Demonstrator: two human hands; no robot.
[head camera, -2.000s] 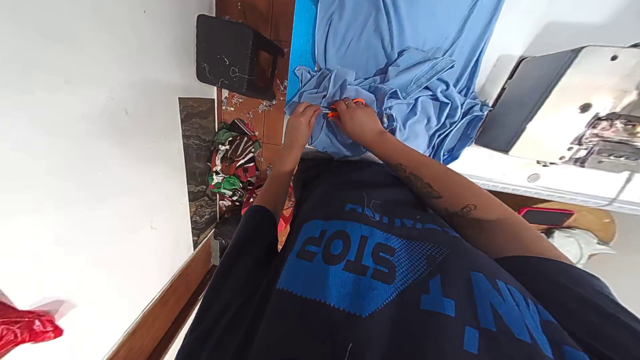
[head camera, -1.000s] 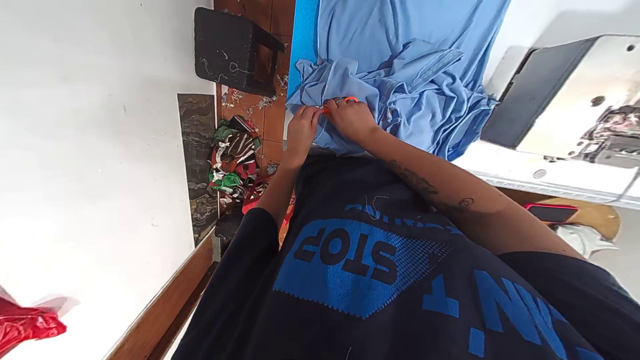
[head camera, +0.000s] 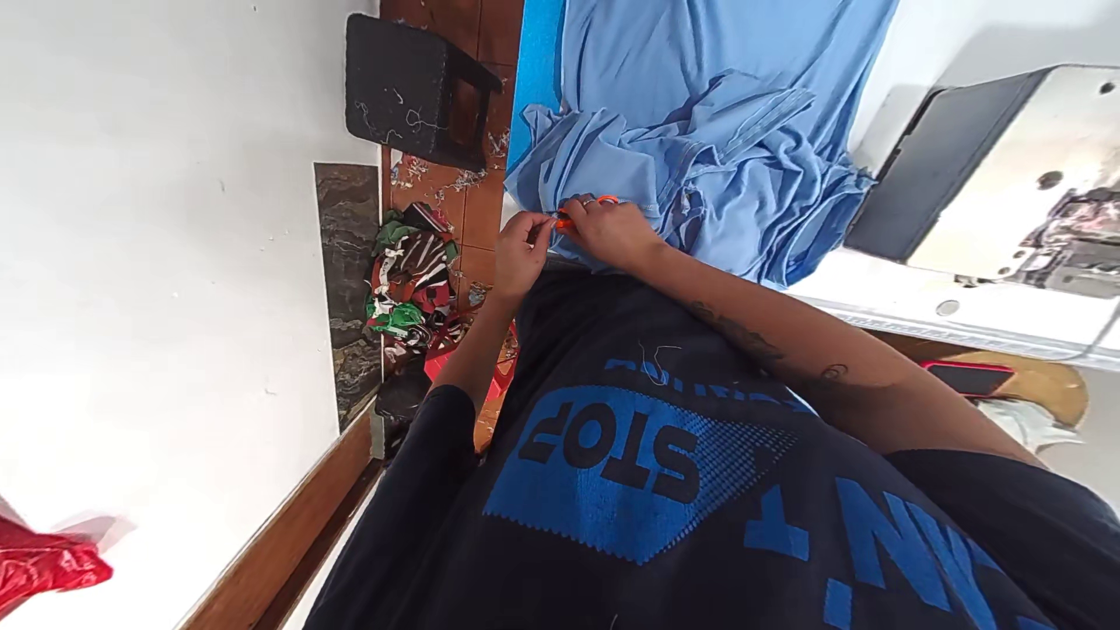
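Crumpled light blue fabric (head camera: 735, 175) lies in folds on the work surface in front of me. At its near left part, my right hand (head camera: 608, 229) is closed around a small tool with orange handles (head camera: 608, 200), seemingly scissors or thread snips; its blades are mostly hidden. My left hand (head camera: 525, 249) is just left of it, thumb and fingertips pinched together close to the tool's tip and the fabric edge. Whether cloth or thread is between those fingertips is too small to tell.
An industrial sewing machine (head camera: 980, 175) stands at the right. A phone with a red edge (head camera: 969, 378) lies below it. On the tiled floor at left are a black stool (head camera: 398, 87), thread scraps and a multicoloured cloth pile (head camera: 416, 276). A red plastic bag (head camera: 52, 564) is at lower left.
Both hands stay at the near left part of the fabric, with small shifts of the fingers. The orange-handled tool remains in my right hand.
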